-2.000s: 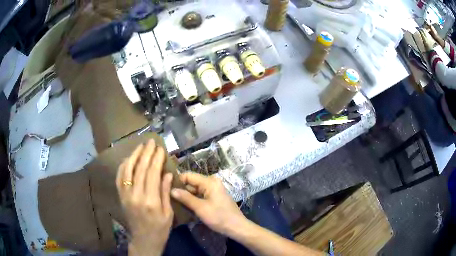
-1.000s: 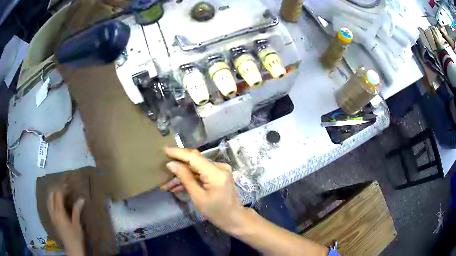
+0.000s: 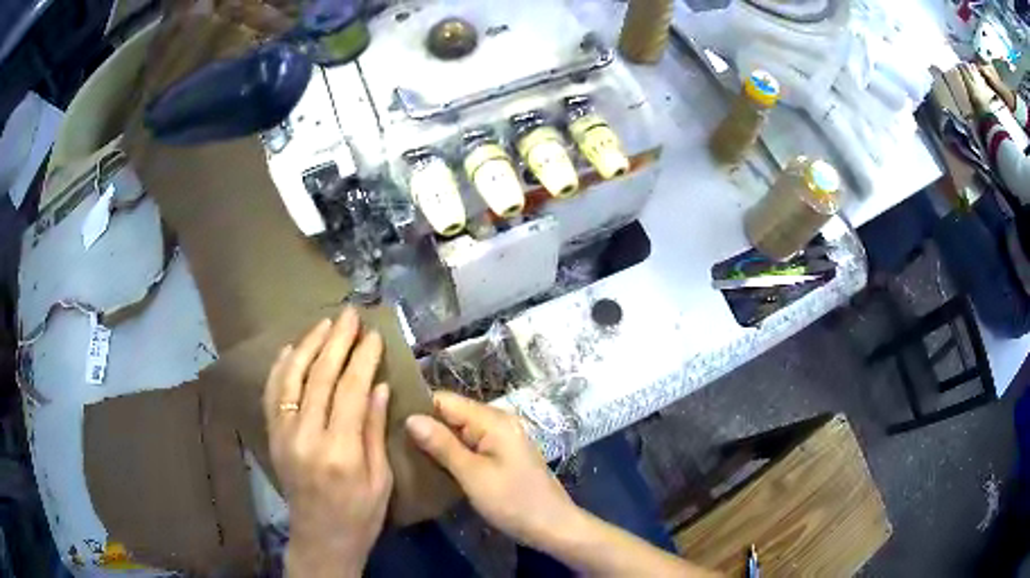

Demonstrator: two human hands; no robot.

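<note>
A brown fabric panel (image 3: 418, 480) lies at the front of the overlock machine (image 3: 497, 265), its upper edge near the presser foot area (image 3: 359, 254). My left hand (image 3: 328, 435) lies flat on this panel, fingers together and pointing at the needle area. My right hand (image 3: 491, 457) pinches the panel's right edge between thumb and fingers. Another brown panel (image 3: 243, 248) runs back from the needle area, past the machine's left side. More brown cut pieces (image 3: 147, 469) lie at the table's front left. The needle itself is too small to tell.
A dark lamp head (image 3: 232, 93) hangs above the fabric. Thread cones (image 3: 794, 209) and a tool recess (image 3: 774, 282) are at right. A paper tag (image 3: 96, 350) lies at left. A wooden box (image 3: 796, 508) and a black stool (image 3: 937, 361) stand below right. Another person's sleeve (image 3: 1011, 141) shows at far right.
My left hand has moved from the stacked pieces at left onto a panel at the needle area. That panel now lies in front of the presser foot, and my right hand holds its edge.
</note>
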